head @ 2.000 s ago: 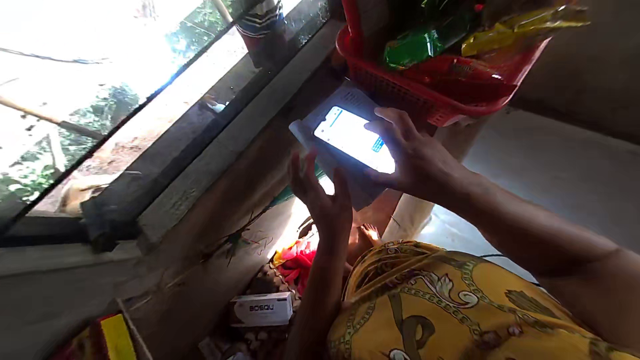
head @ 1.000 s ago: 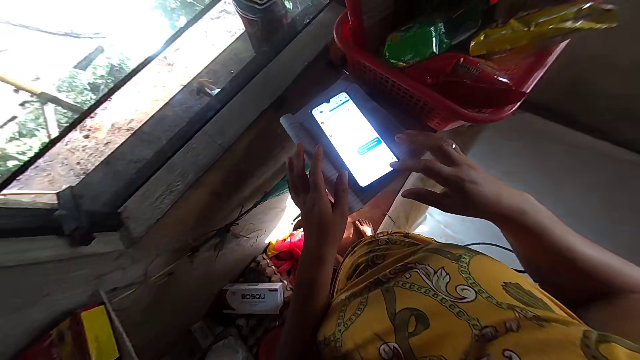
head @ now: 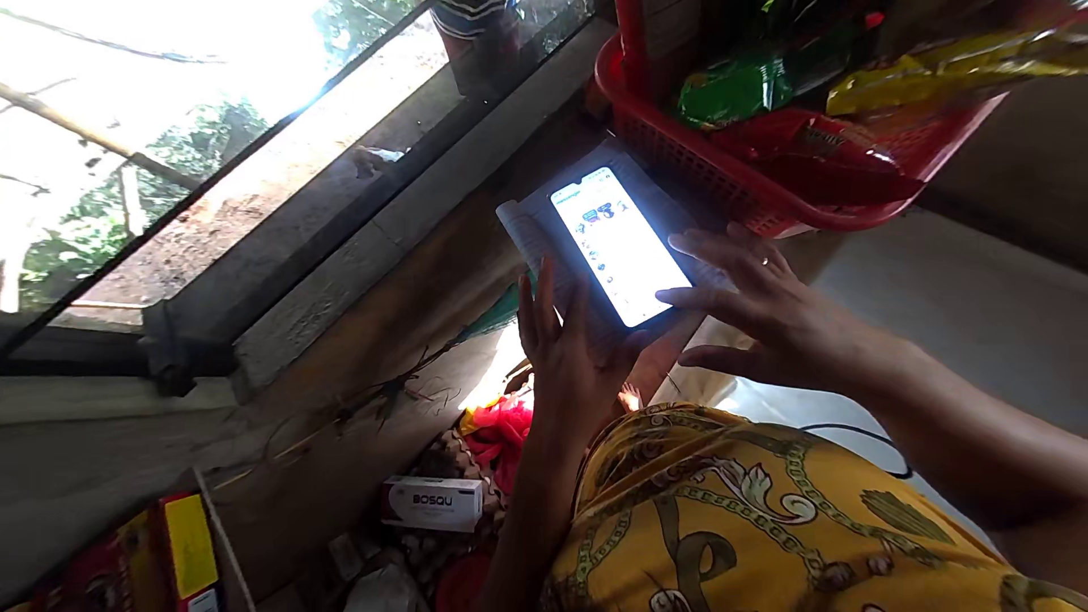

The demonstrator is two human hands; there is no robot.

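A smartphone (head: 620,246) with a brightly lit screen lies on an open notebook or sheets of paper (head: 529,228) near the window. My left hand (head: 565,348) is at the lower left of the phone, its fingers apart over the paper; whether it touches the phone's edge is hard to see. My right hand (head: 756,310) hovers at the phone's lower right corner, with fingers spread, one fingertip at the screen's edge and a ring on one finger. It grips nothing.
A red plastic basket (head: 697,161) with shiny packets stands beyond the phone. The window frame (head: 408,178) runs along the left. Below are a white box (head: 432,503), red cloth (head: 501,433) and a container with a yellow-sided packet (head: 190,544) at the lower left.
The phone was tilted up by my right hand two seconds ago and now lies on the paper. Its screen shows a different page from one second ago.
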